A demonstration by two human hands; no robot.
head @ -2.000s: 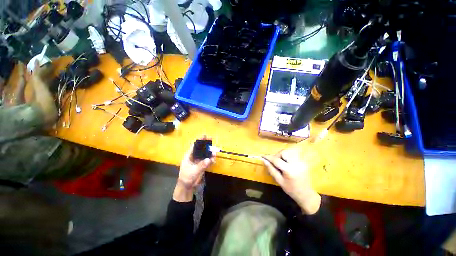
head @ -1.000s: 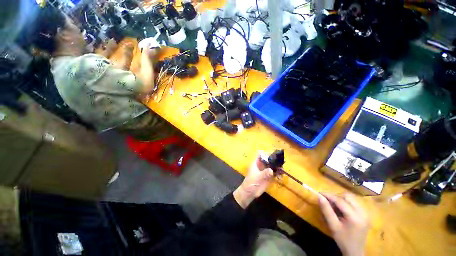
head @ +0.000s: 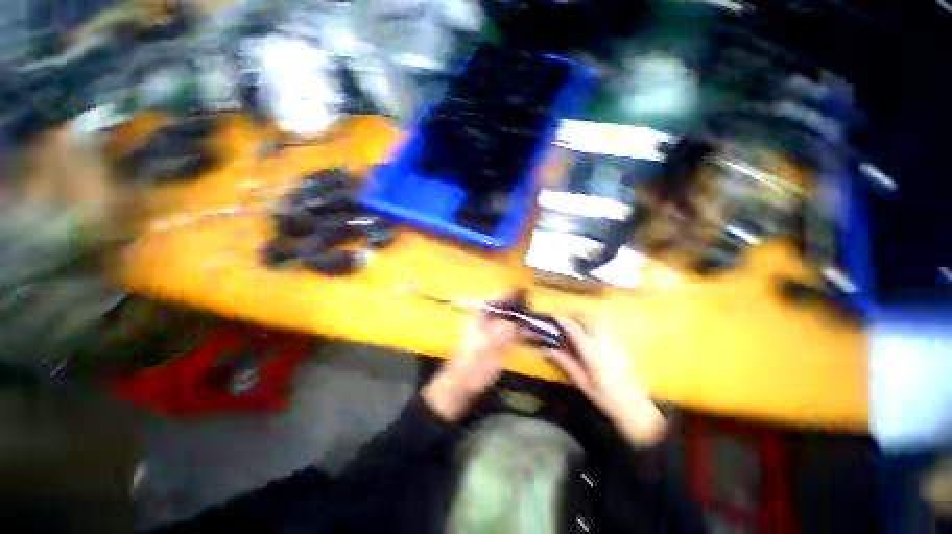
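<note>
The frame is blurred by motion. A black housing (head: 530, 321) is held between my two hands over the front edge of the bench. A thin pale lead (head: 451, 304) runs from it to the left over the bench. My left hand (head: 478, 355) grips the housing's left side. My right hand (head: 599, 365) has its fingers at the housing's right end. The exact finger contact is blurred.
A blue bin (head: 439, 200) of black parts stands behind. The white screw feeder (head: 553, 256) is right of it, with the blurred dark screwdriver (head: 679, 203) beside it. Black finished units (head: 326, 224) lie left. A co-worker's sleeve (head: 63, 250) shows far left. Red stools (head: 214, 370) are below.
The view has swung back right. My hands have come closer together, with the right hand now at the housing. The lead now points left instead of towards my right hand.
</note>
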